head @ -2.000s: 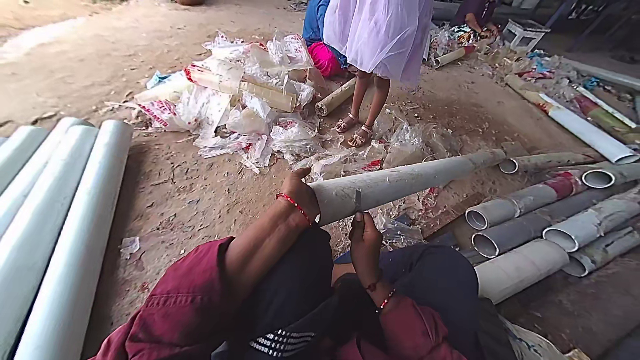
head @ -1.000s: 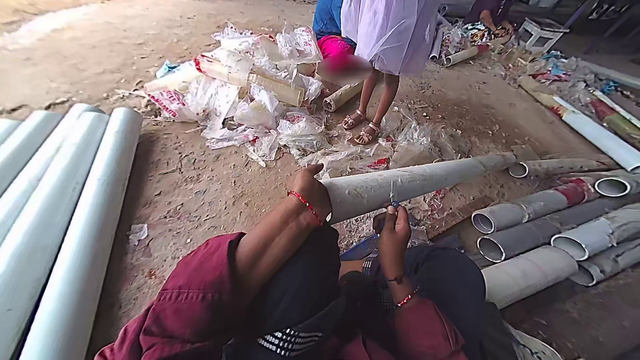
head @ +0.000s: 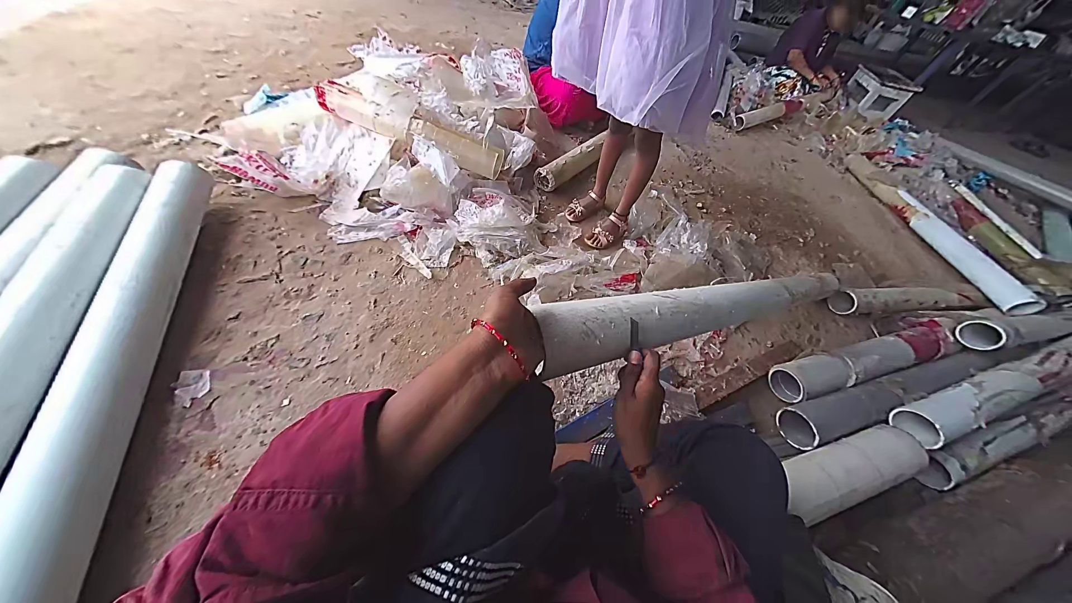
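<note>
A long pale grey pipe (head: 687, 316) lies across my lap and slants away to the right. My left hand (head: 512, 322) grips its near end, with a red beaded bracelet at the wrist; the fingers inside or behind the end are hidden. My right hand (head: 639, 389) is closed round the handle of a small knife-like blade (head: 634, 332). The blade stands upright against the near side of the pipe, a short way from that end.
Smooth white pipes (head: 138, 335) lie side by side at left. Grey pipes (head: 850, 364) with open ends are stacked at right. Beyond my pipe is a heap of plastic wrapping (head: 419, 159), with a person in sandals (head: 611, 226) standing beside it. Other people sit farther back.
Against two seconds ago, the view has shifted slightly. My left hand keeps its place at the pipe's near end, and the blade in my right hand stays by the pipe's side.
</note>
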